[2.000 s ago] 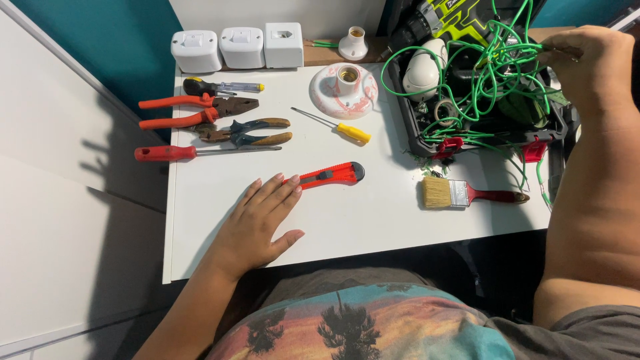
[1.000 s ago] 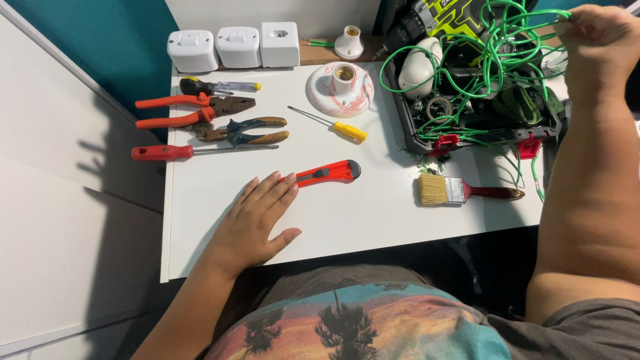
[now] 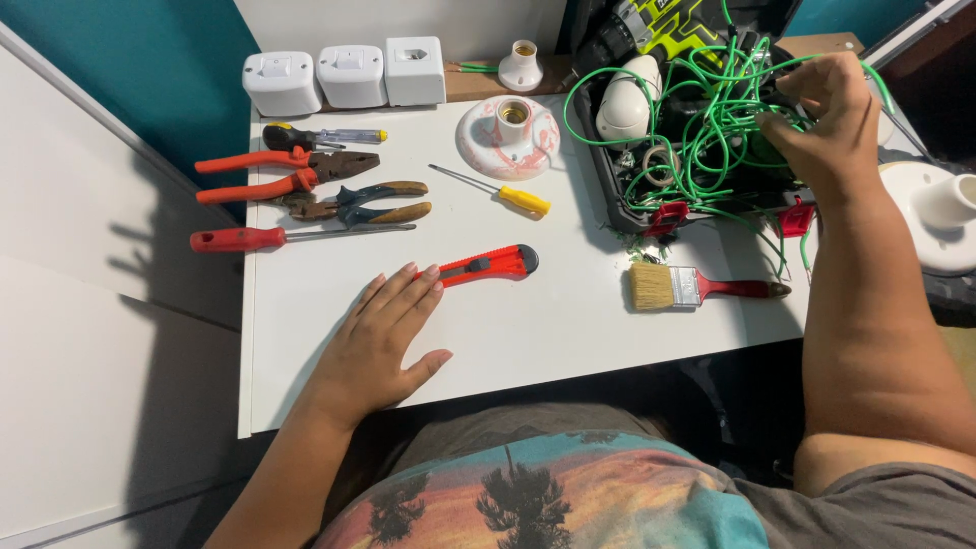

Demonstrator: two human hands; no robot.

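My left hand lies flat on the white tabletop, fingertips over the blade end of a red utility knife. At the upper right, my right hand is over a black tool case, fingers curled and apart beside a tangle of green wire; whether a strand is between them cannot be made out. A white bulb-shaped thing and a green and black cordless drill are in the case too. A paintbrush lies in front of it. A yellow-handled screwdriver lies near a round lamp holder.
At the left lie red-handled pliers, dark-handled pliers, a red screwdriver and a voltage tester. White switch boxes, a socket box and a small lamp holder line the back. Another white lamp holder is at right.
My right hand has moved down and left, from the case's right side to over the wire tangle. My left hand rests where it was.
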